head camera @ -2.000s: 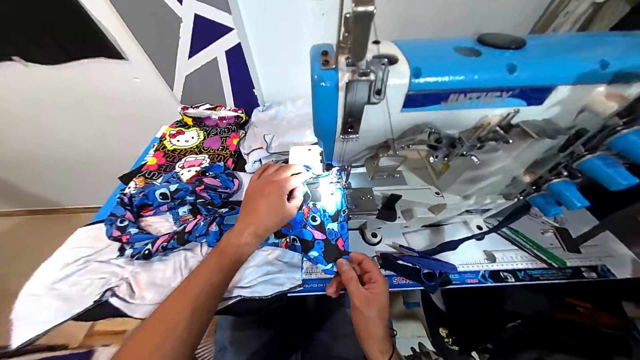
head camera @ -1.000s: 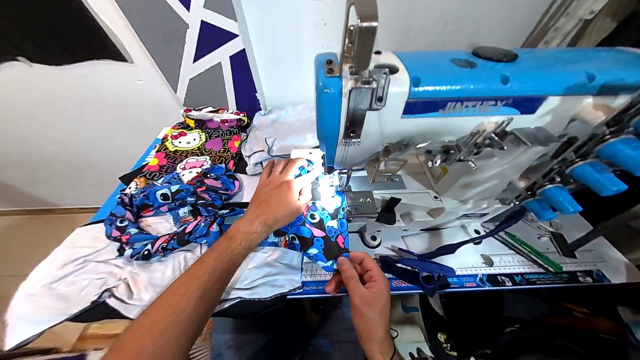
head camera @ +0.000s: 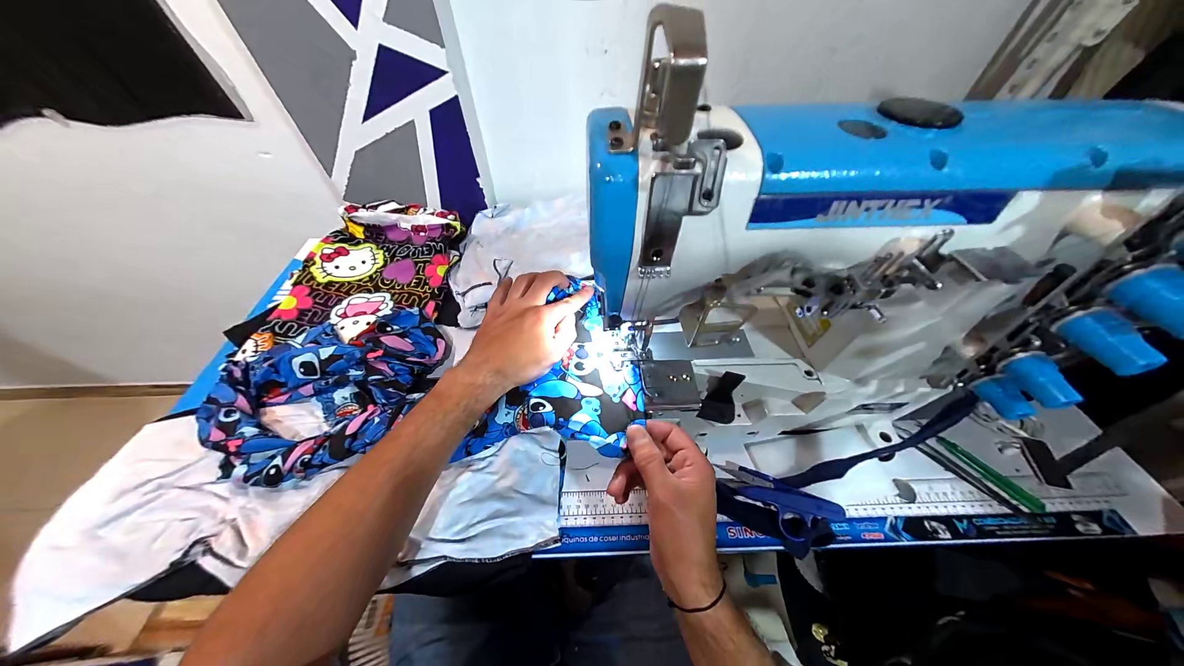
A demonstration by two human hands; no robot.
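Note:
Blue printed fabric [head camera: 592, 407] lies flat at the needle area of an industrial sewing machine [head camera: 680, 185], where a bright light shines on it. My left hand [head camera: 529, 324] rests on the fabric's far left part, fingers reaching toward the presser foot [head camera: 631, 344]; its fingertips are partly bunched over the cloth. At the near right corner, my right hand [head camera: 661, 462] pinches the fabric's edge between thumb and fingers. More of the blue printed fabric [head camera: 310, 388] is bunched to the left, on top of white fabric [head camera: 490, 495].
A black garment with bright prints [head camera: 388, 268] lies at the back left. Blue-handled scissors [head camera: 786, 499], a dark blue strip [head camera: 888, 439], a green pen [head camera: 990, 472] and a printed ruler scale [head camera: 925, 495] are right of my right hand. Blue knobs [head camera: 1110, 333] stick out at the far right.
My left hand has moved slightly away from me along the fabric, its fingers now nearer the machine head. My right hand keeps its pinch at the near corner.

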